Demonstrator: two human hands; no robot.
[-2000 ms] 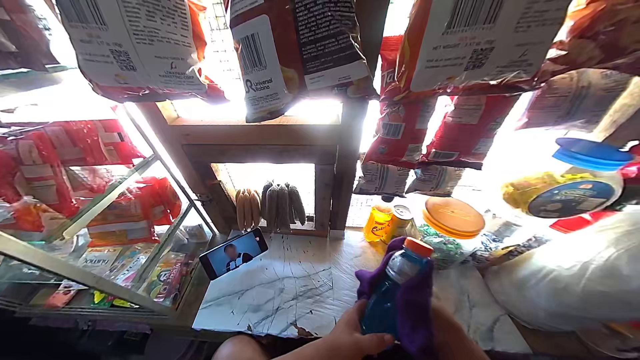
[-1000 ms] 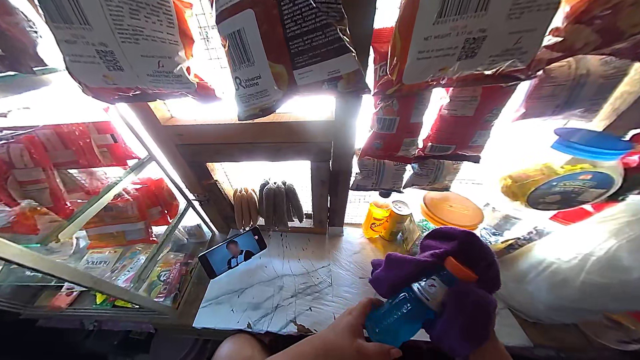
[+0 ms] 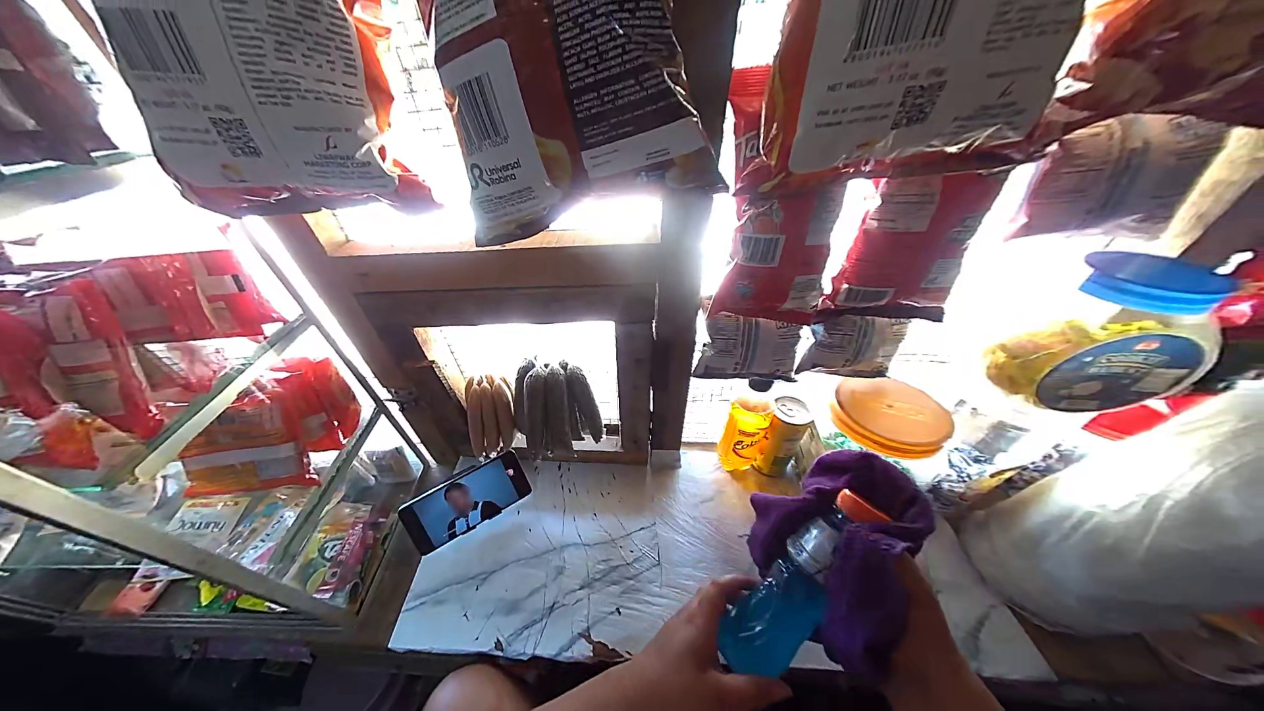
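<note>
A plastic bottle of blue drink (image 3: pixel 775 617) with an orange cap tilts up to the right above the front of the marble-patterned counter. Around its lower part, my left hand (image 3: pixel 696 647) is closed. A purple cloth (image 3: pixel 864 612) lies against the bottle's upper part and behind its cap. My right hand (image 3: pixel 923 642) holds the cloth from the right, its fingers mostly hidden by the fabric. Beyond the cloth stand a yellow drink bottle (image 3: pixel 745 433) and a can (image 3: pixel 783 434).
A phone (image 3: pixel 466 504) leans at the counter's back left, below hanging bundles (image 3: pixel 556 405). Snack packs (image 3: pixel 583 109) hang overhead. A glass case (image 3: pixel 227 395) stands left. An orange-lidded jar (image 3: pixel 894 415), a blue-lidded jar (image 3: pixel 1116 360) and a large plastic bag (image 3: pixel 1136 523) are on the right.
The bottle was more upright two seconds ago, then tilted right; it is now somewhat steeper than one second ago. The purple cloth has shifted and bunched differently around its upper part.
</note>
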